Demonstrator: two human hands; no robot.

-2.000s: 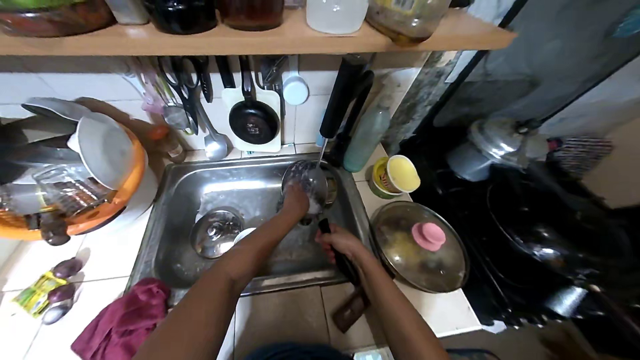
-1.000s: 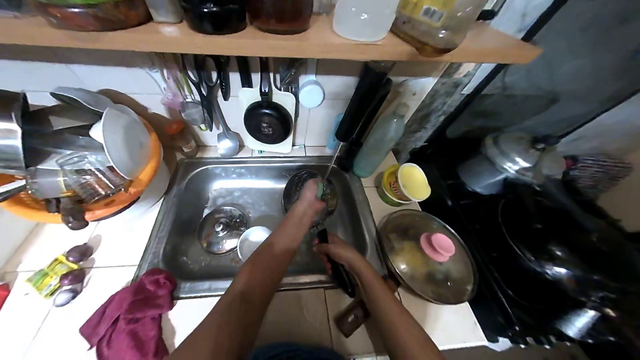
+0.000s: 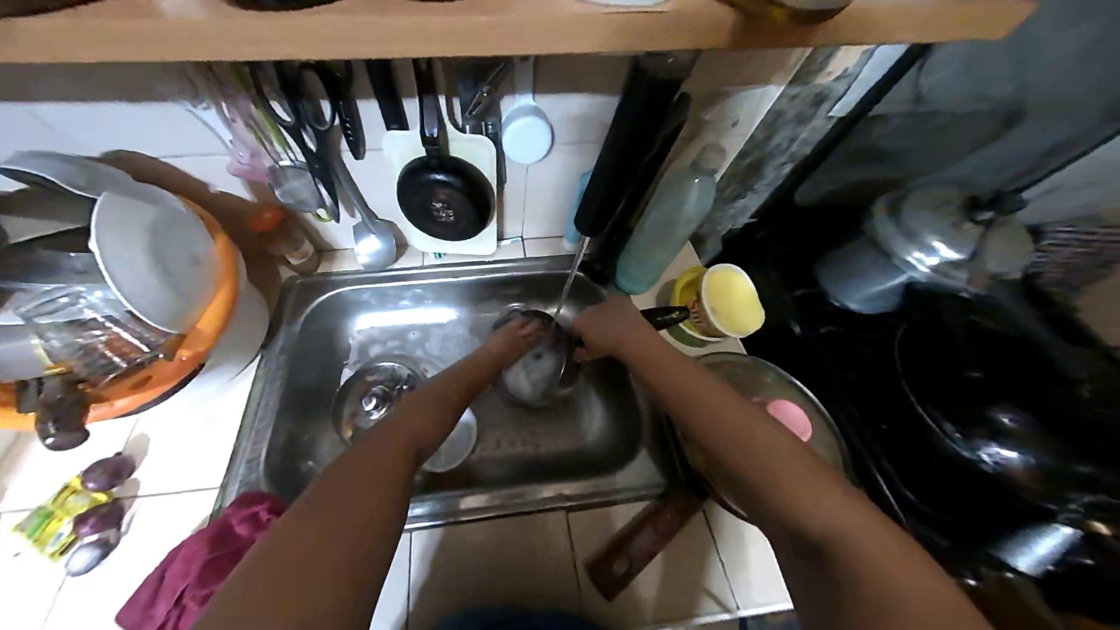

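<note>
A small frying pan (image 3: pixel 535 372) is in the right part of the stainless steel sink (image 3: pixel 542 468), under a thin stream of water (image 3: pixel 570 280) from the black faucet (image 3: pixel 612 166). My left hand (image 3: pixel 523 339) rests at the pan's upper rim; whether its fingers grip is unclear. On the pan's right side, my right hand (image 3: pixel 610 328) is closed around the handle (image 3: pixel 665 317), whose black end sticks out beyond it. A metal lid (image 3: pixel 376 398) lies in the left of the basin, and a white bowl (image 3: pixel 453 442) sits partly behind my left forearm.
An orange basin (image 3: pixel 219 306) piled with dishes stands at left, above onions (image 3: pixel 101 516) and a maroon cloth (image 3: pixel 206 560). To the right are yellow tubs (image 3: pixel 731 302), a glass lid with a pink knob (image 3: pixel 787 420) and a black stove (image 3: pixel 927 376). A wooden shelf (image 3: pixel 525 31) spans overhead.
The pan handle pointed toward the front edge and now points right, toward the yellow tubs. My right hand has moved up beside the faucet stream. The view has moved closer to the sink.
</note>
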